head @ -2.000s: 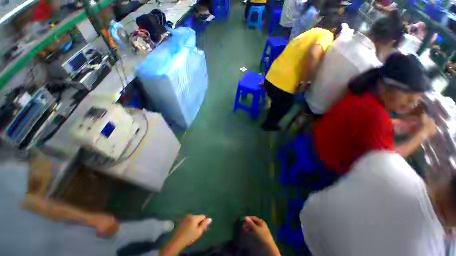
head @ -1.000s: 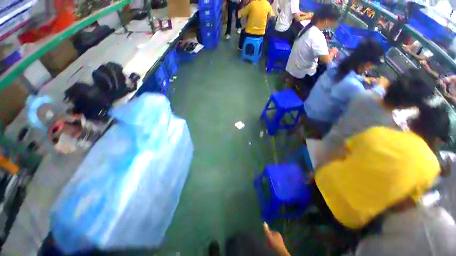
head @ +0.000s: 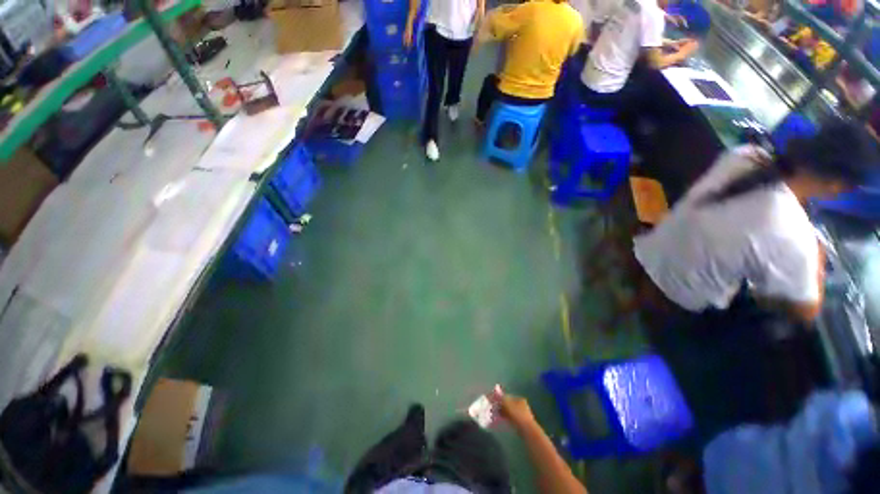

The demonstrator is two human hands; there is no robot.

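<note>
My right hand [head: 514, 409] is low in the centre right, over the green floor, small and blurred, with its fingers partly bent. A small white scrap [head: 482, 411] shows at its fingertips. It looks like a scrap on the floor behind the hand, but I cannot tell for certain whether the fingers touch it. My left hand is not in view. My dark shoe or leg [head: 394, 455] shows at the bottom edge.
Green aisle floor [head: 386, 280]. Left: long white-topped bench [head: 145, 241], blue crates [head: 259, 239], brown carton [head: 166, 425]. Right: blue stool [head: 642, 400] close by, another stool [head: 591, 154], seated person in white [head: 738, 236]. Ahead: standing person's legs [head: 444, 82], stacked crates [head: 398, 68], person in yellow [head: 536, 48].
The view has moved forward along the aisle. The blue-covered stack and the nearer yellow-shirted person have left view. The floor scrap and stool are nearer. My left hand, seen two seconds ago, is gone.
</note>
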